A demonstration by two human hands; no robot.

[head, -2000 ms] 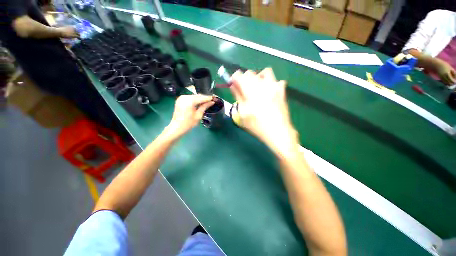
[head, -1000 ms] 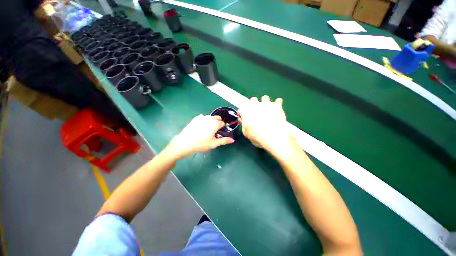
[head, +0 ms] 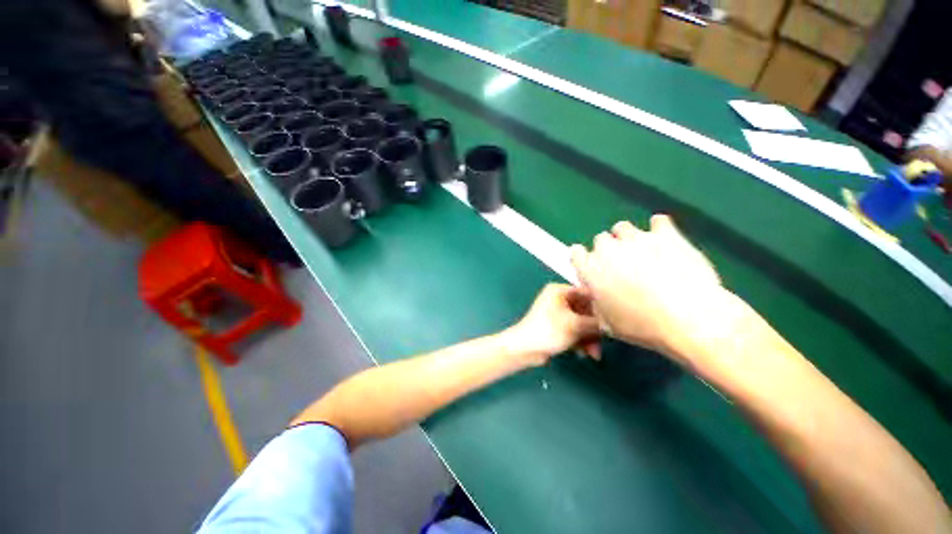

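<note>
My left hand (head: pixel 551 321) and my right hand (head: pixel 652 284) meet over the green bench, in front of me. Their fingers are curled together around a dark piece (head: pixel 580 302), seemingly the black housing; only a small part shows between the fingers. My right hand covers it from the right and above, my left from the left. Any inner unit or wires are hidden. A separate empty black housing (head: pixel 485 179) stands upright farther back, beside the dense group of open black housings (head: pixel 326 212) at the left.
The green bench (head: pixel 501 438) carries white strips (head: pixel 538 242). A black part with a red top (head: pixel 396 61) stands farther back. Papers (head: pixel 809 151) and a blue tape dispenser (head: pixel 893 198) lie at the far right. A red stool (head: pixel 214 276) and a dark-clothed person are left; another person's arm is far right.
Both hands have moved right and slightly down in the picture, staying together. The housing's open top, visible between them one second ago, is now covered. The view has also shifted.
</note>
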